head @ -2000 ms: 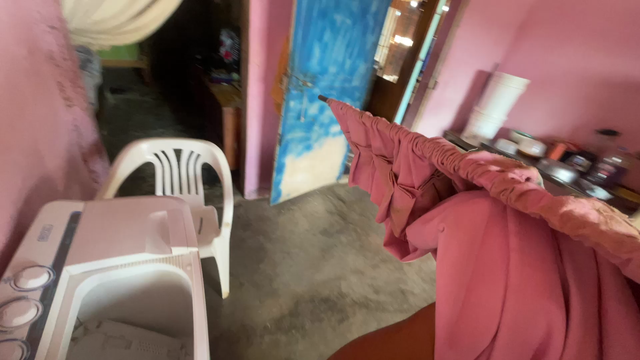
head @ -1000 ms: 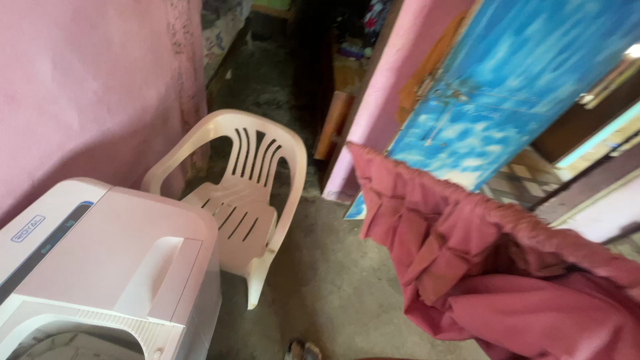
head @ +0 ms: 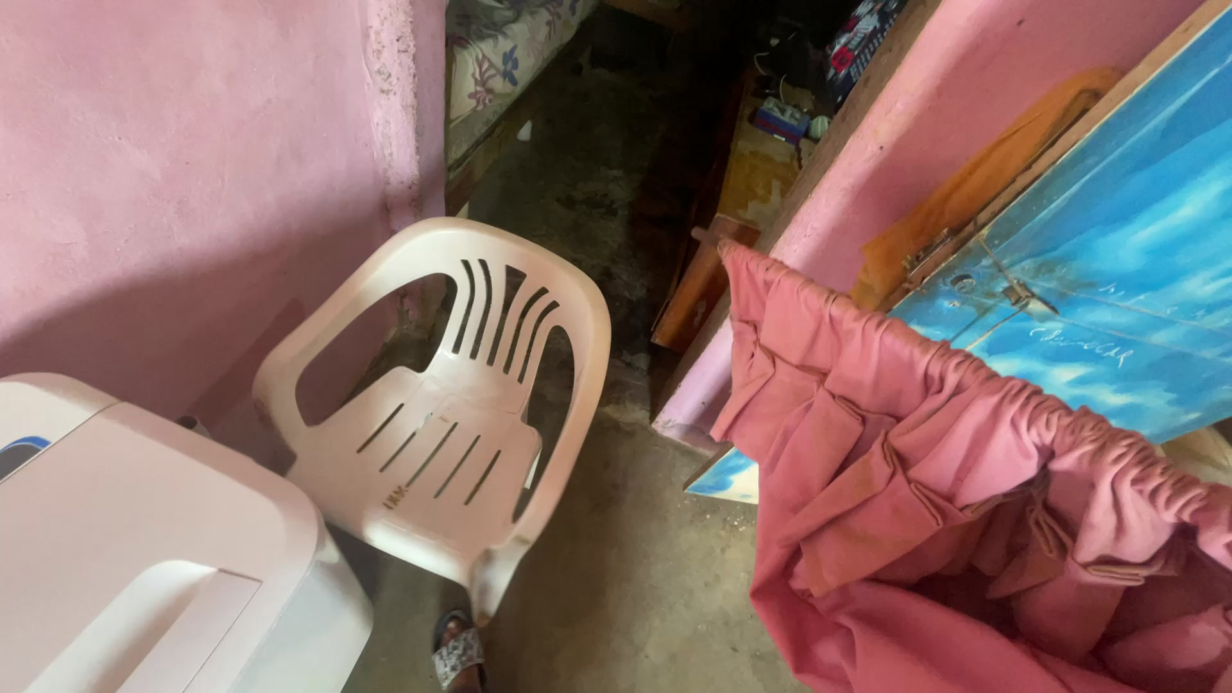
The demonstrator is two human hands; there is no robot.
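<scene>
Neither my left hand nor my right hand shows in the head view. A pinkish-red curtain (head: 866,462), gathered along a thin rod, slants across the right side. The rod's bare tip (head: 707,235) pokes out at the upper left end of the cloth, in front of the doorway. What holds the rod is outside the frame. Left of the curtain stands a white plastic armchair (head: 452,385) with a slotted back and seat. A foot in a patterned sandal (head: 457,654) is on the floor just below the chair's front leg.
A white washing machine (head: 144,520) fills the lower left, close to the chair. Behind the chair, a dark doorway lies between pink walls (head: 192,144), with a bed (head: 515,58) and a wooden cabinet (head: 760,173) beyond. A blue painted door (head: 1078,260) stands at the right.
The view has swung left and closer to the chair. A foot is now plainly seen beside the chair. The curtain's rod end now overlaps the doorway's edge instead of the blue door.
</scene>
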